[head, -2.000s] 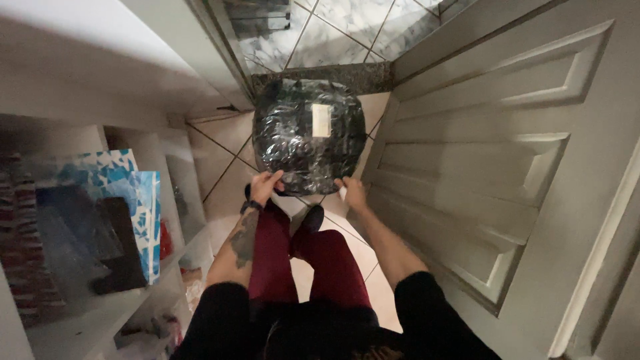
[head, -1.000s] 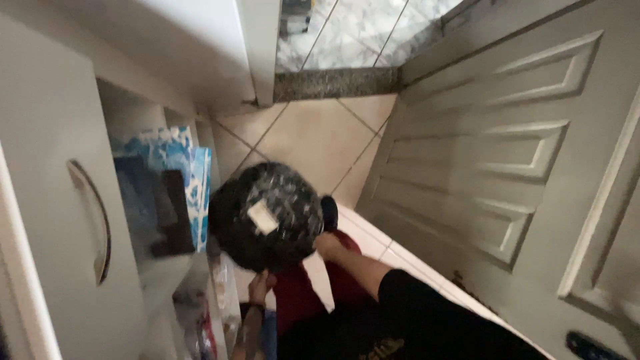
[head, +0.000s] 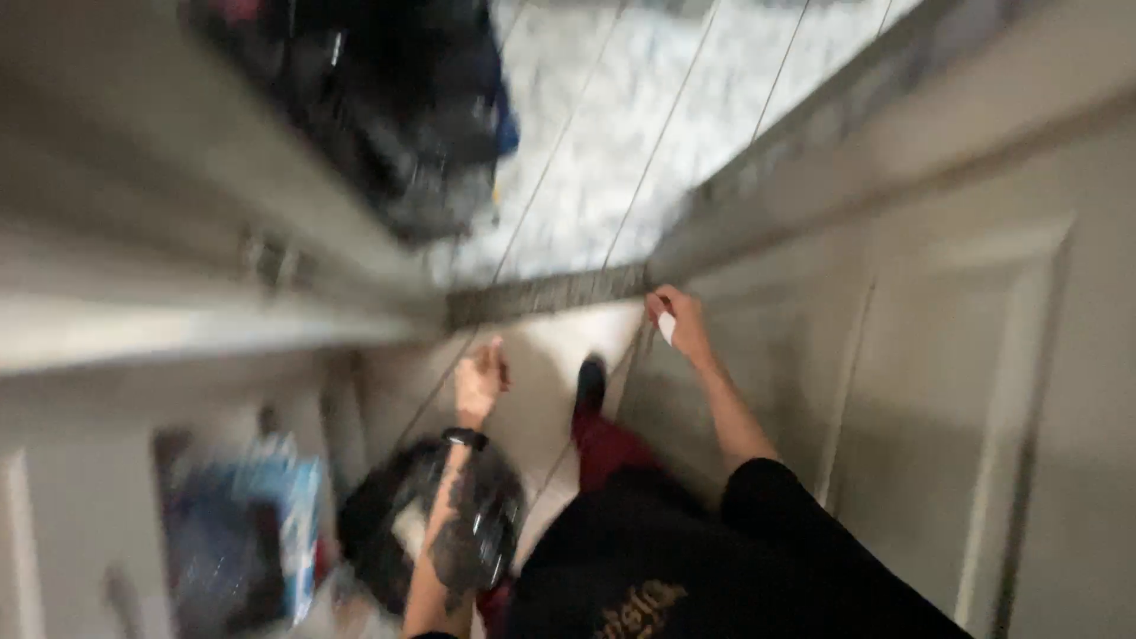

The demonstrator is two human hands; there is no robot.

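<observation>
The round black plastic-wrapped bundle [head: 377, 524], with a pale label on it, rests at the lower left, partly covered by my left forearm. Beyond the bundle, over the tiled floor, is my left hand [head: 482, 377], its fingers curled and blurred; whether they are closed is unclear, and it does not touch the bundle. My right hand [head: 676, 321], beside the panelled door, is closed around a small white item [head: 666, 327], perhaps paper or tape.
A grey panelled door [head: 941, 399] stands along the right. A stone threshold [head: 550, 297] crosses the doorway to a marble-look floor [head: 586, 160]. Dark items [head: 399, 115] show at the upper left, blurred. Open shelves with a blue-and-white package [head: 302, 524] line the lower left.
Both hands have come off the bundle, which they touched earlier, and now reach forward toward the doorway. The bundle has moved from before the threshold to beside the shelves. The view has shifted strongly.
</observation>
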